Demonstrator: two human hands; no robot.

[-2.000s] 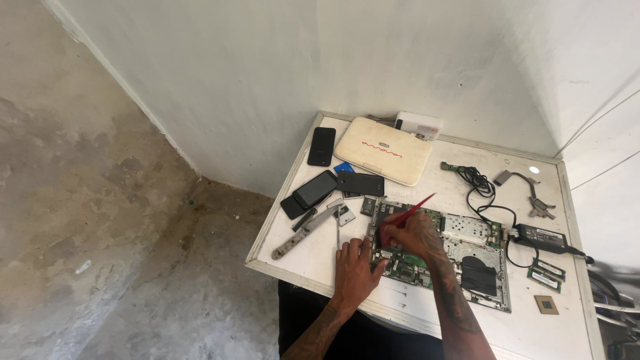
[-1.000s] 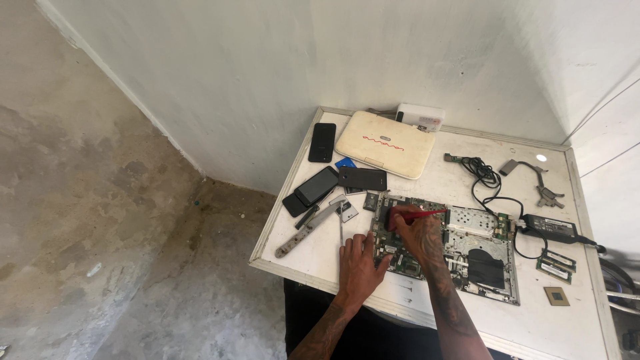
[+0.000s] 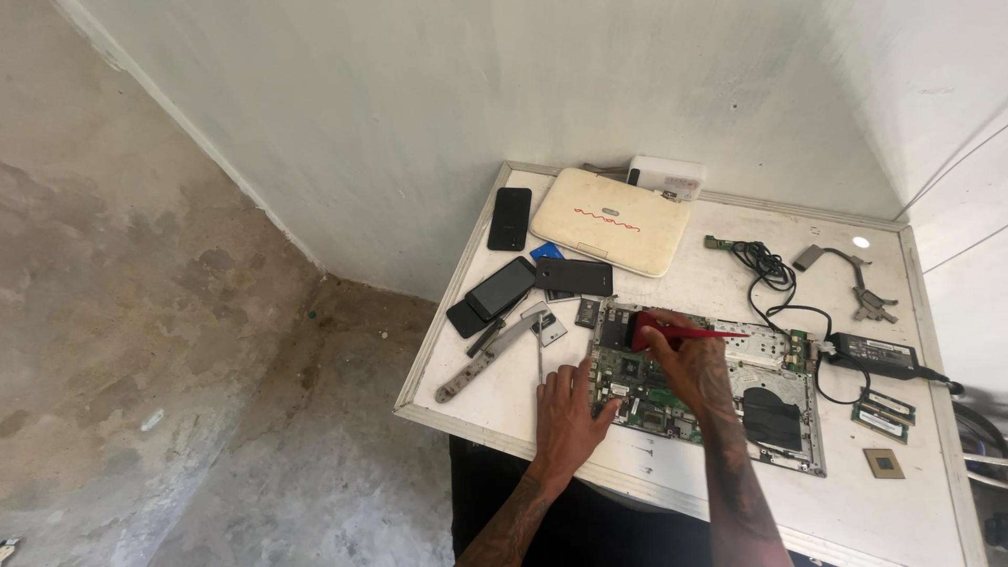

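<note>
An opened laptop base (image 3: 776, 378) with its green circuit board (image 3: 661, 402) showing lies on the white table. My right hand (image 3: 683, 354) grips a red brush (image 3: 650, 331) with a pointed handle; its dark bristle end is against the upper left part of the base. At the base's left edge rests my left hand (image 3: 573, 409), fingers spread, with nothing seen in it. A thin metal tool (image 3: 541, 354) lies just above that hand. Beside it is a worn metal blade-like tool (image 3: 488, 362).
Smartphones (image 3: 509, 219) and phone batteries (image 3: 543, 323) lie on the left. A cream mini laptop (image 3: 610, 222) and a white box (image 3: 668, 176) stand behind. On the right are a cable (image 3: 764, 268), a heat pipe (image 3: 858, 276), a power adapter (image 3: 874, 354), memory modules (image 3: 882, 417) and a processor chip (image 3: 883, 464).
The red brush and my right hand have shifted about over the upper left part of the laptop base, and the brush's handle has swung from pointing up and right to pointing right. My left hand remains at the edge.
</note>
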